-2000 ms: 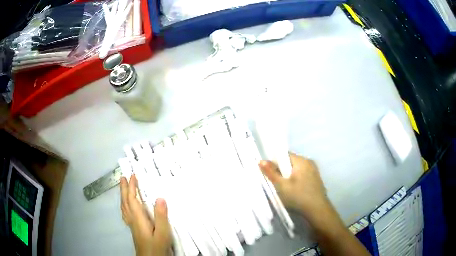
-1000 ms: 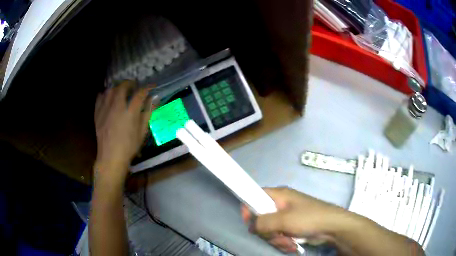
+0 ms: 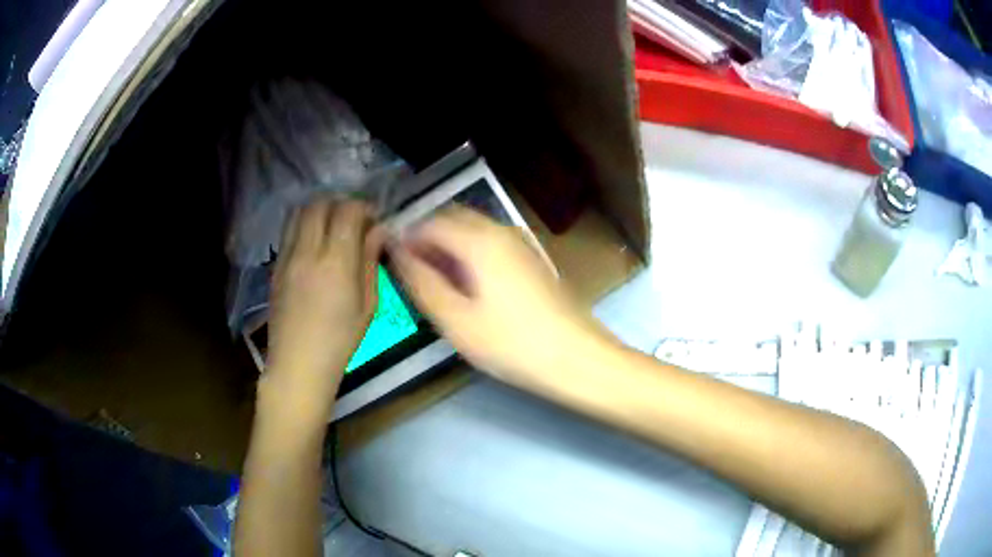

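A clear plastic bag of white rods point(image 3: 299, 152) lies on the counting scale point(image 3: 506, 207) inside the cardboard box. My left hand point(image 3: 326, 261) is at the bag's near edge, its fingers on the plastic. My right hand point(image 3: 462, 277) is blurred, its curled fingertips close beside my left hand over the scale; whether it grips the plastic is unclear, and no rod shows in it. The green display point(image 3: 383, 321) shows partly between my hands. A row of white rods point(image 3: 848, 403) lies on the table at the right, partly hidden by my right arm.
The cardboard box point(image 3: 640, 141) surrounds the scale. A red tray point(image 3: 761, 114) with bagged pieces stands at the upper right, beside a blue tray point(image 3: 957, 185). A solvent bottle point(image 3: 870, 239), a crumpled white cloth point(image 3: 968, 248) and a steel ruler point(image 3: 707, 355) are on the table. A black cable point(image 3: 343, 490) runs below the scale.
My right hand has moved from the row to the scale beside my left hand. The white rods it held one second ago no longer show in it. The view has swung left towards the box.
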